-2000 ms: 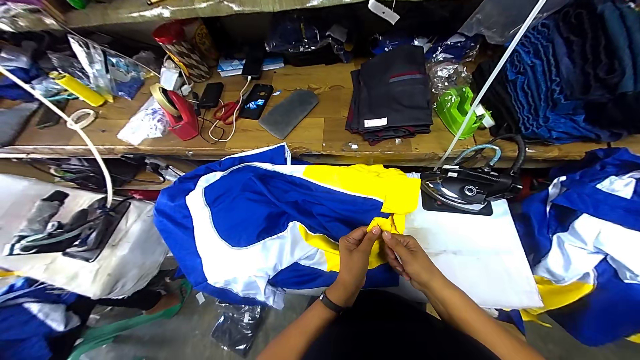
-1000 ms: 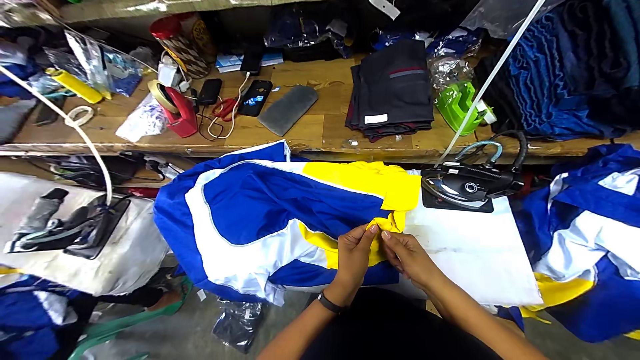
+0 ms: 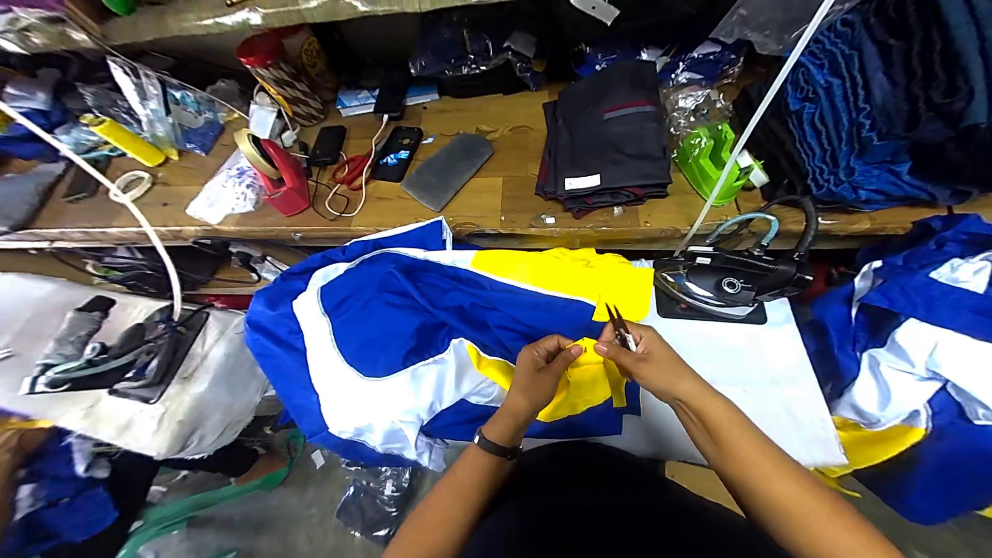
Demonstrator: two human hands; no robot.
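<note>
A blue, white and yellow garment (image 3: 387, 310) lies spread over the white-covered ironing board (image 3: 744, 387). My left hand (image 3: 540, 372) pinches the edge of a yellow fabric part (image 3: 577, 387) between thumb and fingers. My right hand (image 3: 643, 356) holds the same edge close beside it and also has small dark thread snips (image 3: 618, 325) in its fingers, the points upward and apart. The blades do not touch the pinched edge. Beyond my right hand, a black electric iron (image 3: 728, 279) rests on a dark pad at the right of the board.
A wooden shelf (image 3: 511, 201) behind holds a red tape dispenser (image 3: 283, 182), phones, folded dark garments (image 3: 608, 139) and a green tape dispenser (image 3: 713, 163). A second iron (image 3: 147, 356) stands on the left board. More blue and white garments (image 3: 922, 349) lie at the right. Part of a person shows at lower left.
The thread snips now show plainly in my right hand; earlier frames do not show them clearly. The yellow part hangs lower and more spread between my hands, which have moved slightly nearer my body.
</note>
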